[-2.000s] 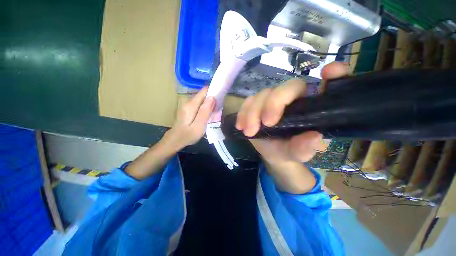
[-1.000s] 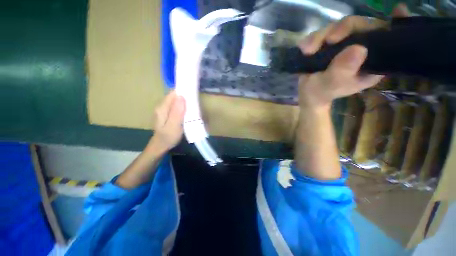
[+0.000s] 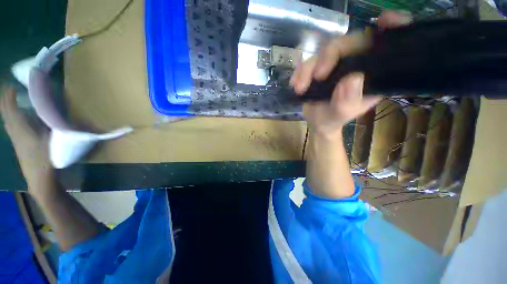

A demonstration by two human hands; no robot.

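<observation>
A curved pink-and-white housing [image 3: 45, 100] is at the far left, over the cardboard work pad's left edge. One narrow white end points up and right with a dark wire; a flared white end is at the bottom. My left hand [image 3: 25, 130] is blurred beside its left side; whether the fingers grip it is unclear. My right hand [image 3: 339, 94] is wrapped around the thick black electric screwdriver [image 3: 422, 58], which lies almost level. Its front end is near the silver screw feeder [image 3: 294, 25]; the tip is too blurred to see.
The blue tray [image 3: 169, 102] stands left of the feeder, beside the patterned dark grey mat [image 3: 214, 61]. The cardboard work pad [image 3: 222, 141] runs along the front of the green bench [image 3: 183, 173]. Rows of cardboard dividers [image 3: 389, 136] with thin wires stand in a carton [image 3: 481, 150] at the right.
My left hand has moved far left. The housing seen now is at the left with its narrow end up, not down. The screwdriver has moved slightly left and down. The view has shifted right.
</observation>
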